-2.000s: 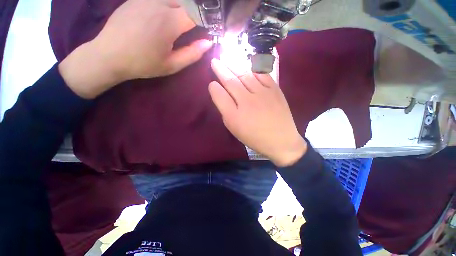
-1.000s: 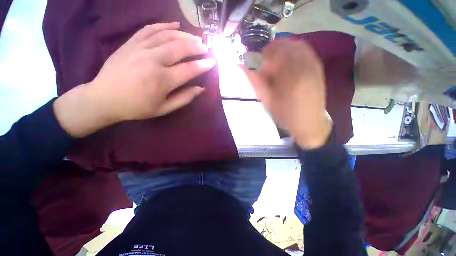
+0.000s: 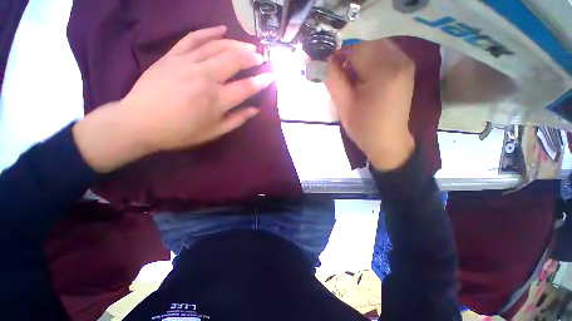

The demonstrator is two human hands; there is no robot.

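Note:
A large maroon garment panel (image 3: pixel 207 169) lies on the table left of the needle, its right edge running down from the presser foot (image 3: pixel 270 41). My left hand (image 3: pixel 188 94) lies flat on it, fingers spread, fingertips by the needle glare. My right hand (image 3: pixel 376 94) is right of the dark knob with a grey tip (image 3: pixel 317 66), over the small cut panel (image 3: pixel 428 106). Its fingers are bent, with what looks like a fold of maroon cloth between thumb and fingers; the grip is partly hidden.
The white sewing machine head (image 3: pixel 464 37) with Jack lettering stands at the upper right. A metal bracket (image 3: pixel 511 147) is at the right table edge (image 3: pixel 464 184). Maroon cloth (image 3: pixel 502 244) hangs below right, and more (image 3: pixel 106 251) lies below left.
My right hand has left the large panel's edge and moved right onto the small panel. My left hand has moved down slightly and its fingers have spread. The small panel has shifted left.

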